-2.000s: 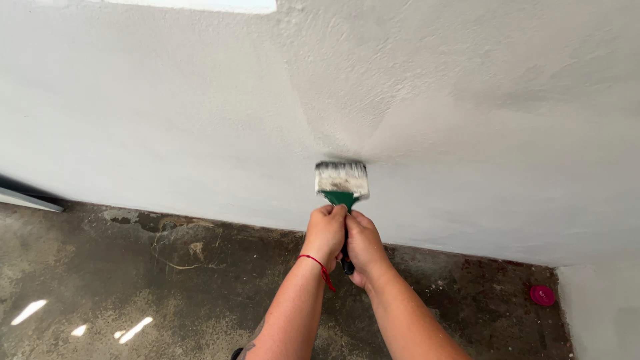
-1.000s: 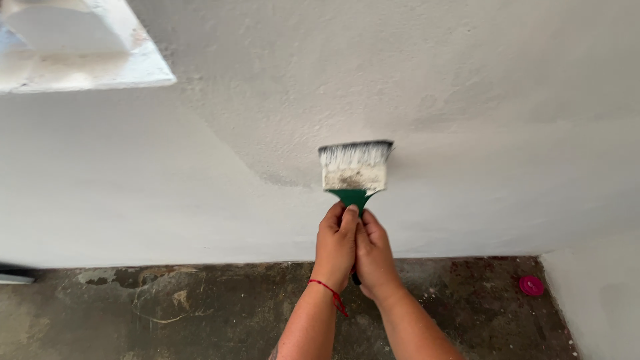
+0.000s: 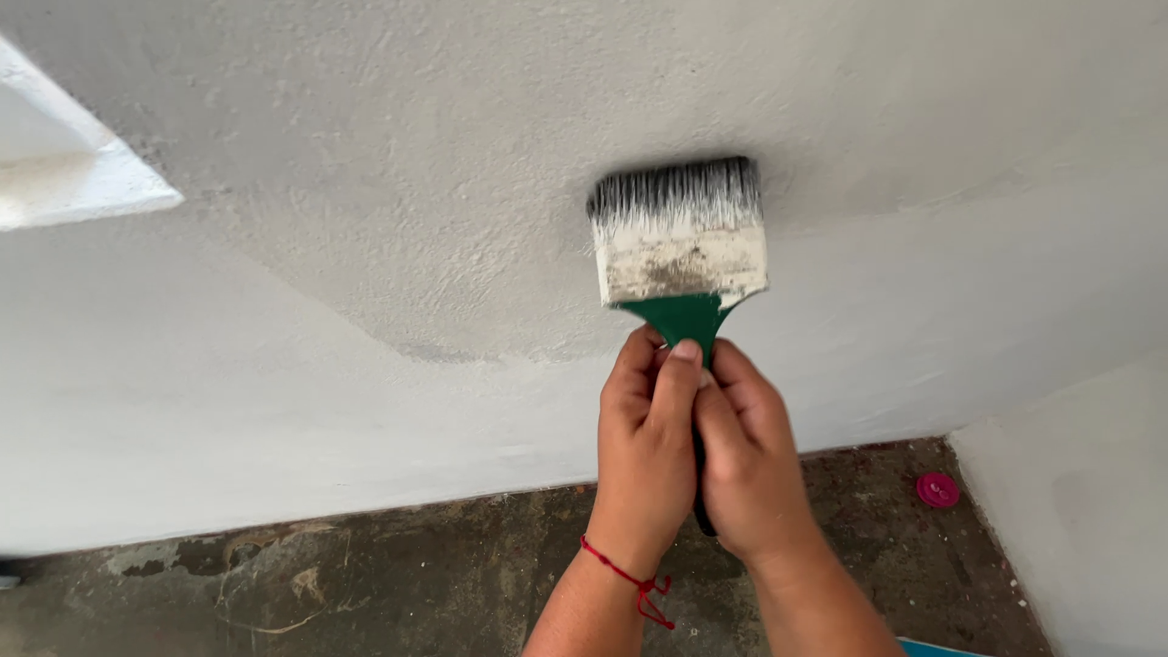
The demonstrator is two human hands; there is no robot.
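Both my hands grip one wide paintbrush (image 3: 684,246) with a green and black handle. My left hand (image 3: 643,438), with a red string bracelet on its wrist, and my right hand (image 3: 753,447) meet around the handle, thumbs near its neck. Dark bristles, streaked with white paint, point up against the wall (image 3: 456,182); whether their tips touch it is hard to tell. Dried paint and a brown smudge cover the ferrule. Around the brush the wall is rough and greyish, with a smoother, lighter band below.
A white-edged recess (image 3: 109,187) opens in the wall at upper left. Below runs a stained dark floor (image 3: 411,575), with a round pink object (image 3: 937,490) near the corner of a side wall (image 3: 1095,493). A blue edge (image 3: 935,649) shows at the bottom right.
The brush, still held in both hands, has moved up the wall, from the lighter lower part onto the rougher area. The view has shifted, bringing more of the recess in at the left.
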